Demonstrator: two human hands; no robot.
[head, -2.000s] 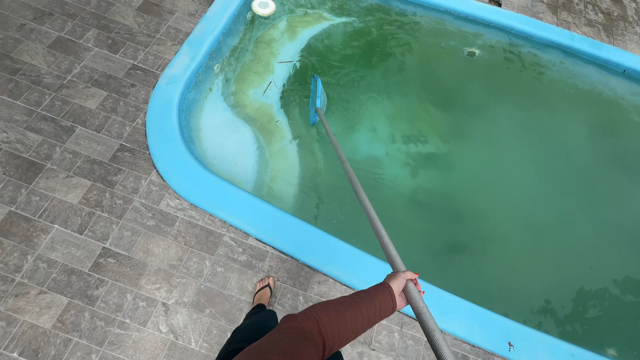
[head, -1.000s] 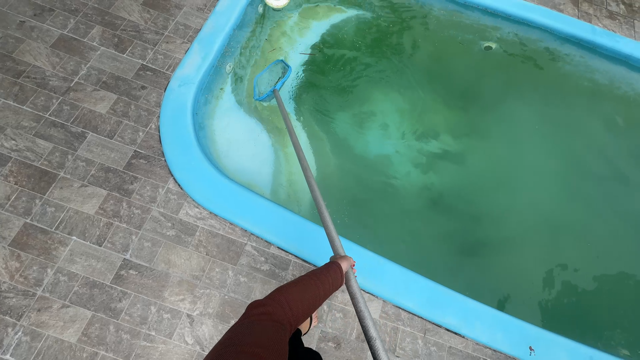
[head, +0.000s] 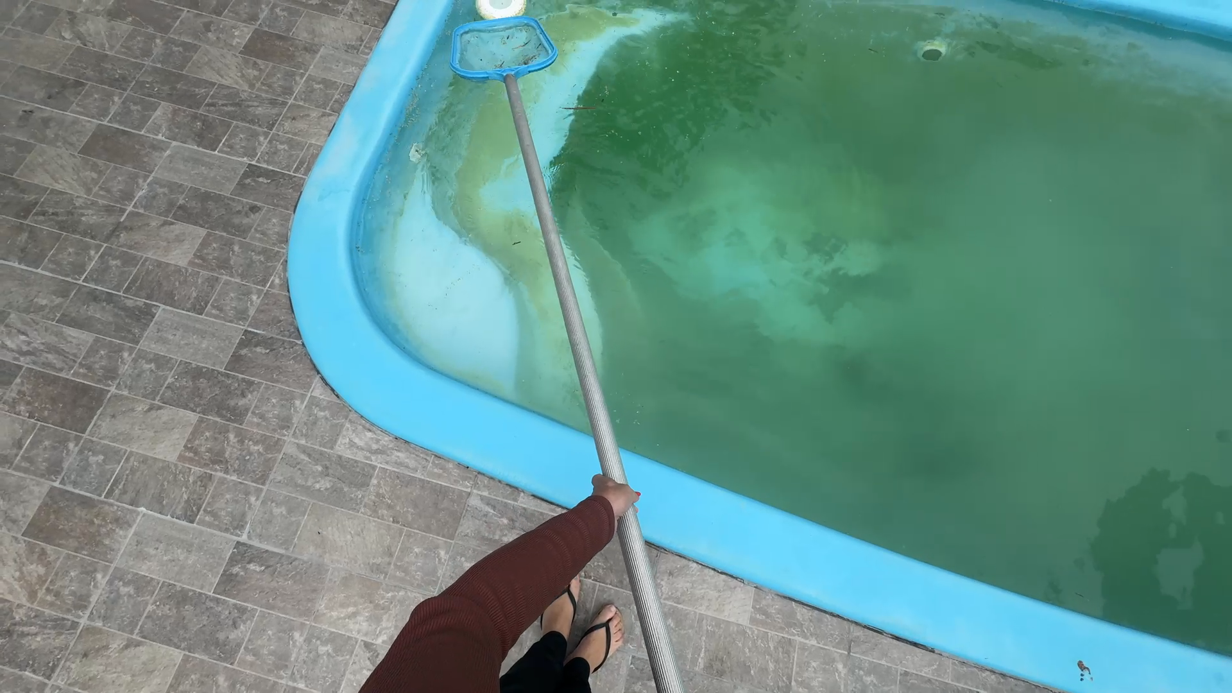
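Observation:
My left hand point(head: 614, 494), at the end of a brown ribbed sleeve, is closed around a long grey ridged pole point(head: 577, 337). The pole runs from the bottom edge up across the pool's rim. At its far end a blue-framed skimmer net point(head: 504, 48) lies over the shallow corner of the pool, with small bits of debris in its mesh. Just beyond the net is a round white object point(head: 501, 8), cut by the top edge. Green, cloudy water point(head: 914, 318) fills the pool. My right hand is out of view.
The pool's light blue rim point(head: 433, 409) curves round the corner and runs to the lower right. Grey stone-look tiles point(head: 173, 337) surround it. My feet in black flip-flops point(head: 599, 637) stand on the tiles close to the rim. A round fitting point(head: 932, 50) shows in the far water.
The net has moved from the green water, left over the pale step, then farther up toward the round white object. Its mesh now faces up. My left hand stays on the pole.

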